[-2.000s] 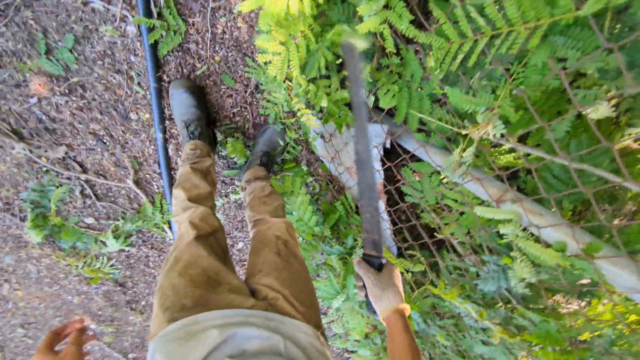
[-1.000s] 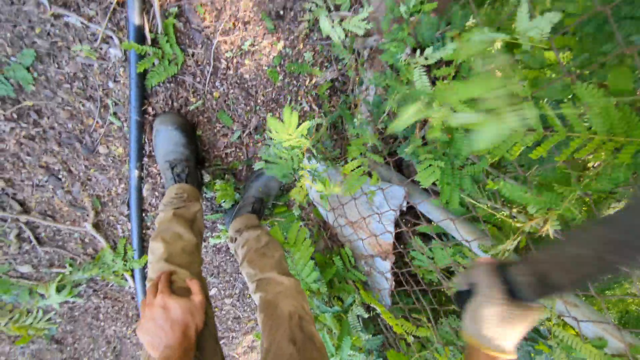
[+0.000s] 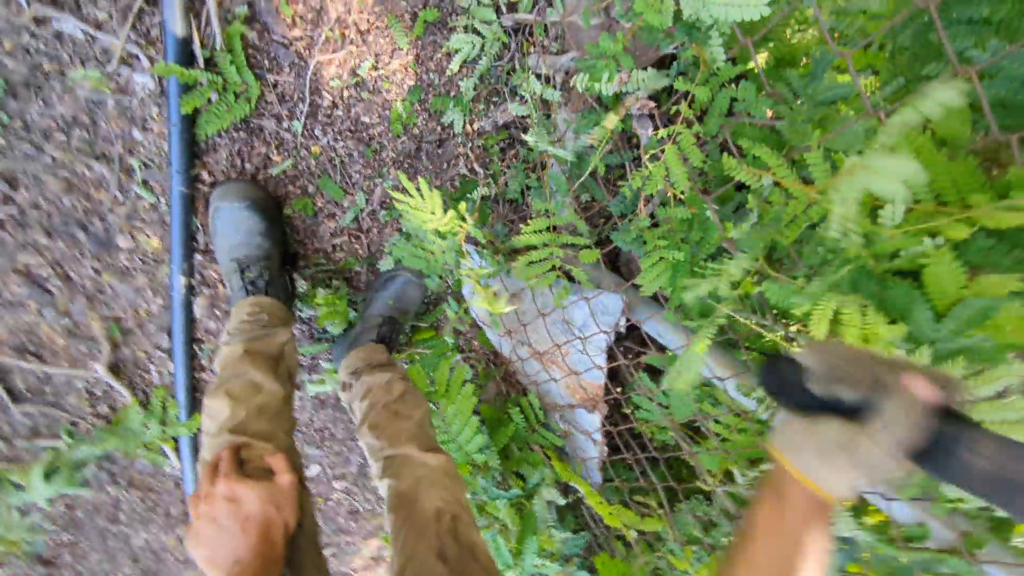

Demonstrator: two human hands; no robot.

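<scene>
My right hand (image 3: 860,416), in a pale work glove with a yellow cuff edge, grips the black handle (image 3: 808,388) of a machete at the right. Its dark blade (image 3: 976,460) points right and runs out of view; hand and tool are motion-blurred. Green ferny foliage (image 3: 904,264) and a rusty chain-link fence (image 3: 552,336) lie around and beyond it. My bare left hand (image 3: 244,512) rests on the knee area of my brown trousers (image 3: 256,384), fingers bent, holding no tool.
A black pipe (image 3: 180,240) runs along the littered ground at the left. My dark boots (image 3: 250,236) stand between it and the fence. Behind the mesh lies a whitish slab (image 3: 552,328), beside a grey metal fence pole (image 3: 664,324). Twigs lie at the far left.
The machete blade, pointing up the view two seconds ago, now points right, and my right hand has moved right. My left hand has come from the lower left onto my leg. The view has shifted.
</scene>
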